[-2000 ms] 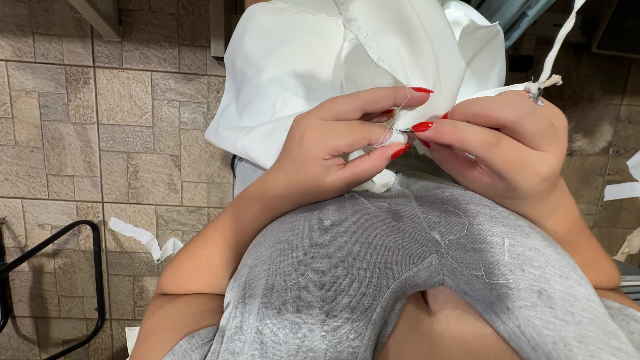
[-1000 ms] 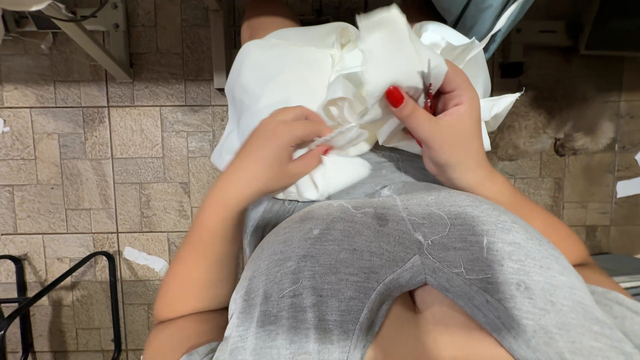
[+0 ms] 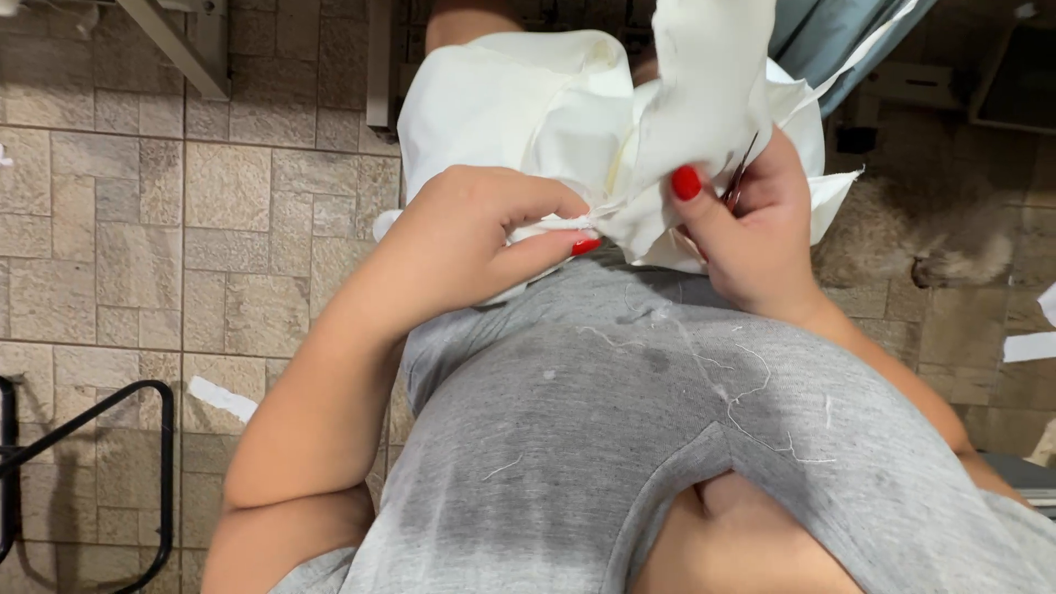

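White fabric (image 3: 511, 107) lies bunched over my lap in the head view. My left hand (image 3: 503, 227) pinches a folded seam of it between thumb and forefinger. My right hand (image 3: 751, 223) grips a raised part of the same fabric, the thumb pressed on it. A thin, dark metal tool (image 3: 736, 183), perhaps small scissors or thread snips, shows between the right thumb and fingers; most of it is hidden. Loose white threads (image 3: 751, 412) cling to the grey shirt.
A black metal tube frame (image 3: 165, 470) stands at lower left on the tiled floor. White scraps (image 3: 221, 399) lie on the floor at both sides. Metal legs (image 3: 177, 49) stand at upper left. Something furry (image 3: 916, 239), perhaps an animal, is at right.
My hands have moved apart; two seconds ago their fingertips met at the fabric. A piece of the white fabric now stands raised by my right hand.
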